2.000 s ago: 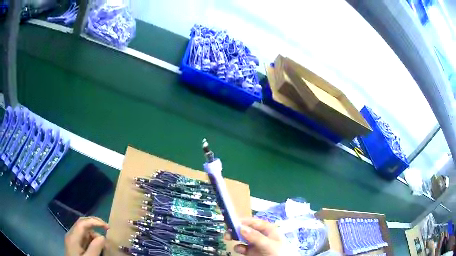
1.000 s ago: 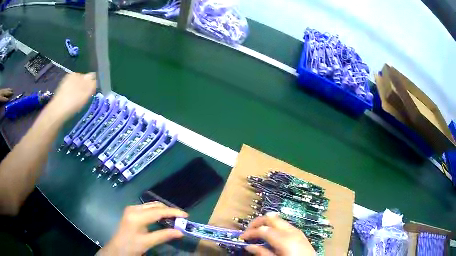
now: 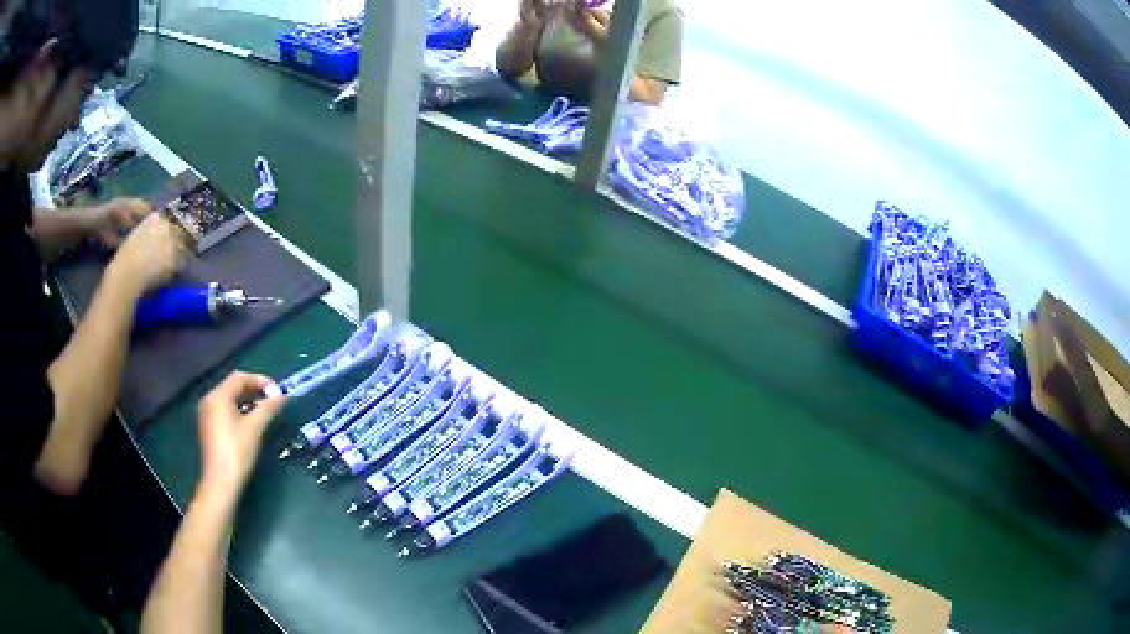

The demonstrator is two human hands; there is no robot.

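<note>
My left hand (image 3: 236, 427) reaches in from the bottom left. Its fingertips grip the lower end of a filled pale housing (image 3: 332, 369) at the left end of the row; the fingers hide its tip. The housing's far end lies by the pale metal edging. Several filled housings (image 3: 428, 458) lie side by side to its right, green boards showing and dark tips pointing down-left. My right hand is not in view.
A grey post (image 3: 388, 173) stands behind the row. A phone (image 3: 570, 576) and a cardboard sheet (image 3: 694, 607) with circuit boards (image 3: 805, 597) lie right. A neighbour's hands (image 3: 149, 248) work beside a blue screwdriver (image 3: 176, 306) at left. A blue bin (image 3: 929, 365) stands beyond.
The view has swung left. My left hand has carried the housing from in front of the phone to the row's left end. My right hand has gone out of the picture.
</note>
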